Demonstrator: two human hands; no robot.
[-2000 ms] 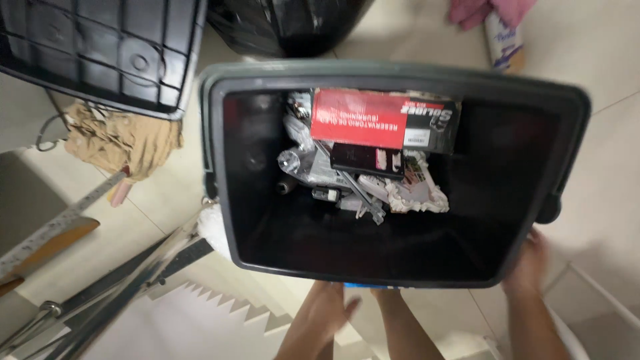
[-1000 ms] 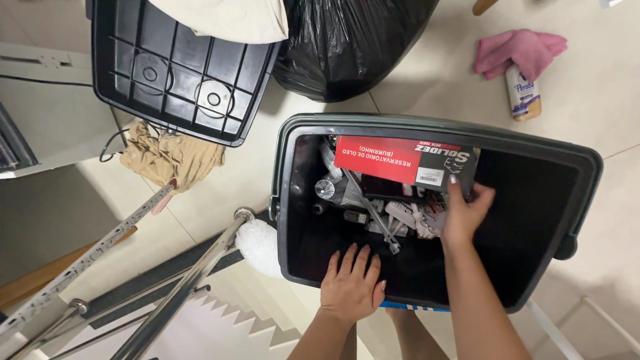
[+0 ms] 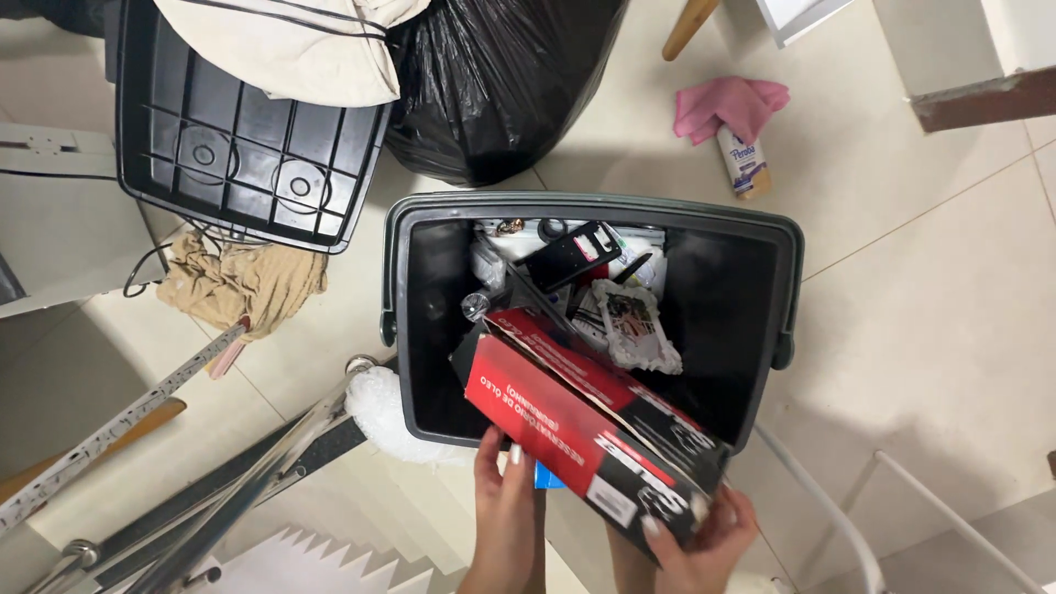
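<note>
A red and black cardboard box [image 3: 569,437] is tilted over the near rim of a black plastic bin [image 3: 726,330], its flap edge raised. My right hand [image 3: 701,536] grips its lower right end, thumb on the printed face. At the box's left part, my left hand [image 3: 505,478] touches the lower edge with its fingers. Inside the bin lie a black case [image 3: 571,256], a small white ornate picture frame [image 3: 635,326], clear plastic packaging [image 3: 488,266] and other small items. The bottom beneath the box is hidden.
A black lid [image 3: 247,157] lies upper left, partly under a cream cloth [image 3: 322,49], beside a black garbage bag [image 3: 495,91]. A pink cloth [image 3: 730,107] touches a bottle [image 3: 745,165]. Metal railing [image 3: 272,462] and stairs are lower left; a tan cloth [image 3: 243,280] lies near.
The red and black box has moved from the far side inside the bin to its near rim, between my hands. The black case and small items it partly covered now show more.
</note>
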